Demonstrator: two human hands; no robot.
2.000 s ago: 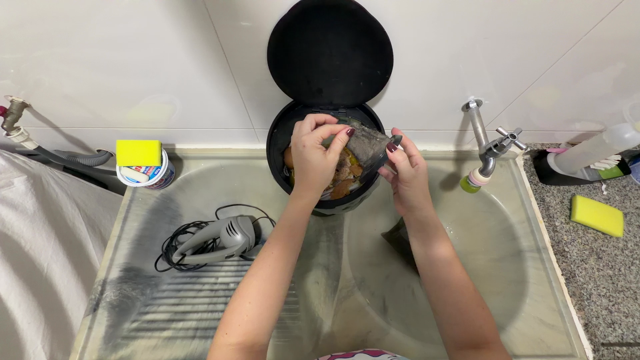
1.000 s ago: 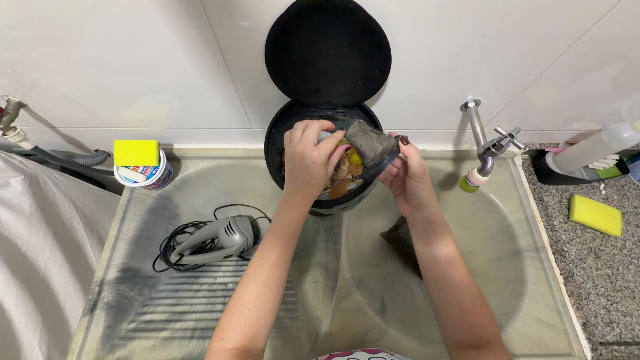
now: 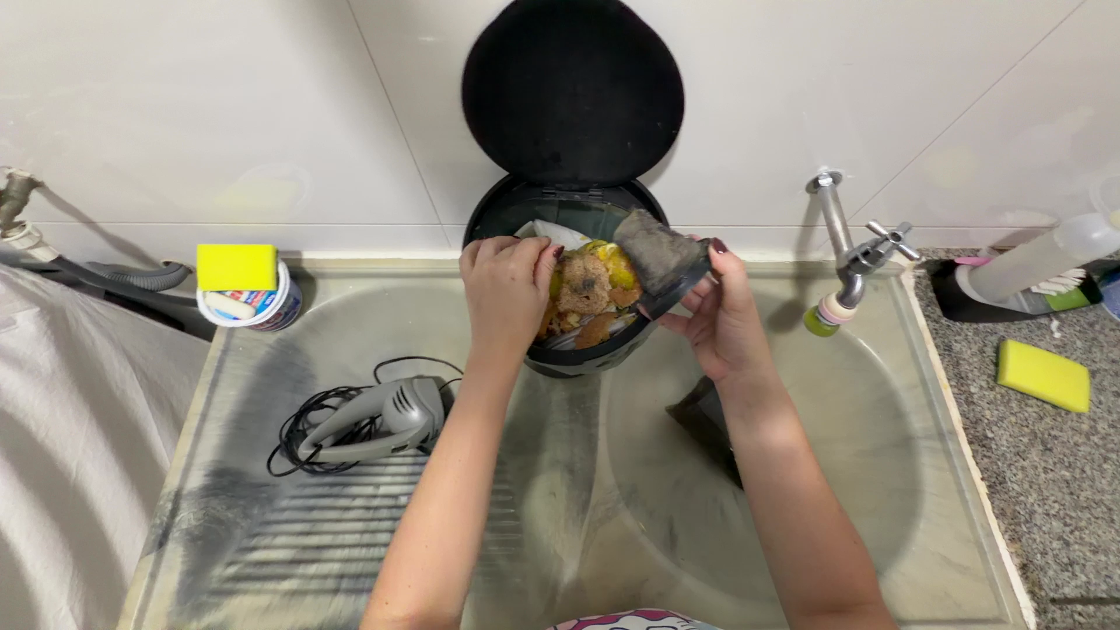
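A round black trash bin (image 3: 569, 360) with its lid (image 3: 573, 92) raised stands at the back of the sink, holding food scraps (image 3: 595, 284). My right hand (image 3: 726, 306) grips a dark, smoky plastic part (image 3: 681, 284) at the bin's right rim, its fingers on the part's outer end. A clump of grey lint or dust (image 3: 652, 249) protrudes from that part over the scraps. My left hand (image 3: 512, 289) is over the bin's left side with fingers curled; whether it holds anything cannot be told. Below my right wrist, a dark part (image 3: 707, 429) lies in the basin.
A grey handheld vacuum body (image 3: 385, 420) with coiled black cord lies on the ribbed washboard. At the back left stands a tub (image 3: 284, 302) with a yellow sponge (image 3: 236, 267). A metal faucet (image 3: 853, 258) reaches over the basin. Another sponge (image 3: 1043, 376) and a bottle (image 3: 1032, 262) are on the right.
My left hand has moved left, away from the plastic part. The grey clump now protrudes from the part in my right hand; two seconds ago both hands were at it.
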